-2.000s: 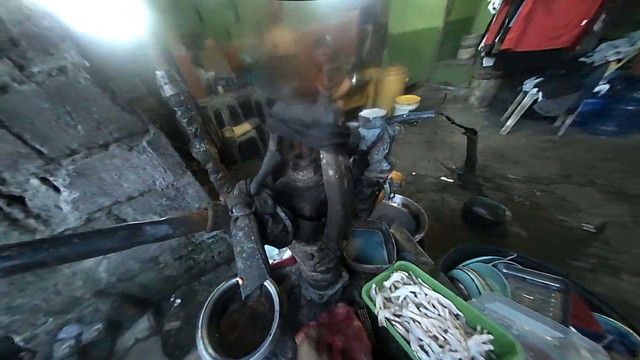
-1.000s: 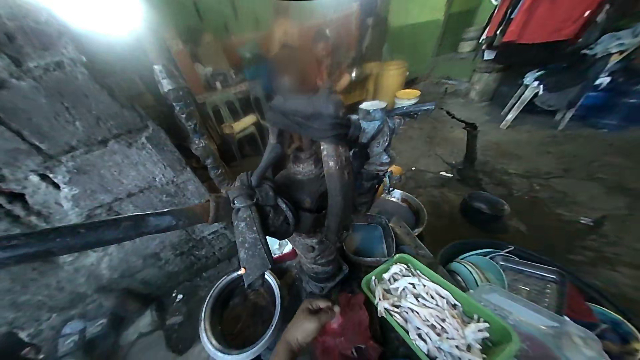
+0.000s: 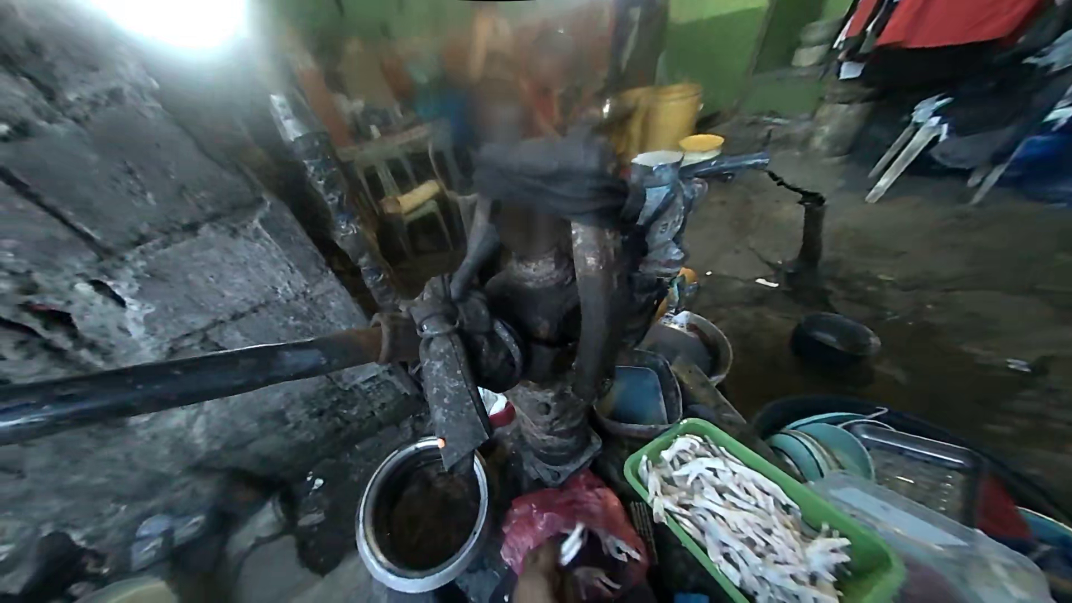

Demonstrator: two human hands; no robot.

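At the bottom edge, my left hand (image 3: pixel 538 574) reaches into the mouth of a crumpled red plastic bag (image 3: pixel 578 501). Its fingers are mostly hidden there, so its hold is unclear. Pale pieces like chicken feet (image 3: pixel 574 543) show inside the bag. My right hand cannot be seen. Right of the bag, a green plastic basin (image 3: pixel 875 574) holds a heap of pale chicken feet (image 3: pixel 729 511). To the left stands a round metal pot (image 3: pixel 365 523) with dark contents. Behind the bag rises an old hand water pump (image 3: pixel 548 293), its spout wrapped with a dark strip (image 3: pixel 452 394).
A long pipe (image 3: pixel 251 367) runs left from the pump, past a rough block wall (image 3: pixel 126 218). A blue-lined basin (image 3: pixel 632 394) sits behind the green one. Stacked dishes (image 3: pixel 829 444) and clear plastic containers (image 3: pixel 946 528) lie at right. A black bowl (image 3: pixel 833 339) rests on the wet floor.
My left hand came into view beside the red bag a second ago and is now at the bag's mouth, lower and further right. The bag now stands open with pale pieces showing.
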